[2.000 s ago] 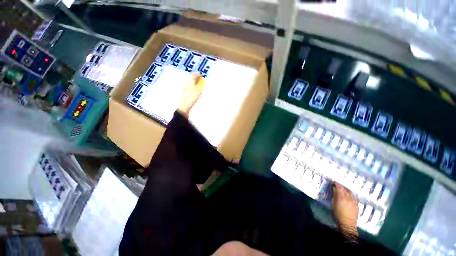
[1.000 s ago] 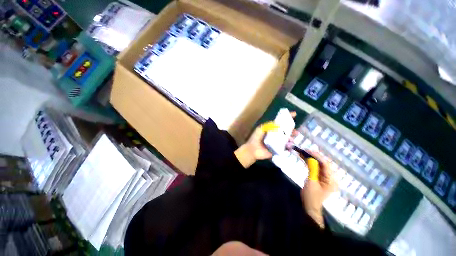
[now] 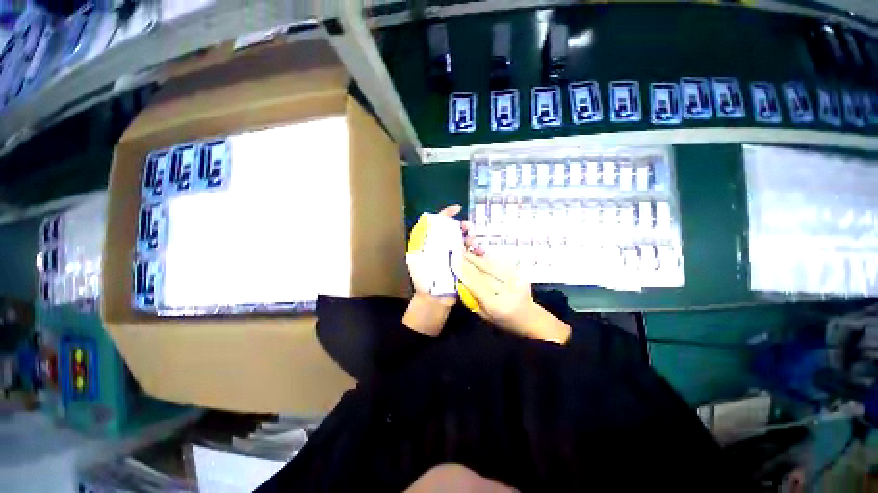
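My left hand [image 3: 426,279], with a yellow finger cot, holds a panel [image 3: 443,243] with its pale side up, in front of my body. My right hand [image 3: 498,292], also with a yellow cot, lies against the panel's right side; a thin dark thing shows between hand and panel, too blurred to name. The blister tray [image 3: 578,204] with rows of small pale inserts lies just right of my hands. The open carton [image 3: 241,361] at left holds a white sheet [image 3: 260,226] and several printed panels [image 3: 213,166] along its left and back sides.
Behind the tray, a green conveyor belt [image 3: 424,58] carries a line of panels [image 3: 584,102] and dark housings [image 3: 556,50]. A white frame post [image 3: 371,77] stands behind the carton. A shiny white sheet [image 3: 813,221] lies right of the tray.
The view has turned and levelled. My left hand has come from the carton with a panel. My right hand has moved from the tray to the panel, and both hands are now closer together.
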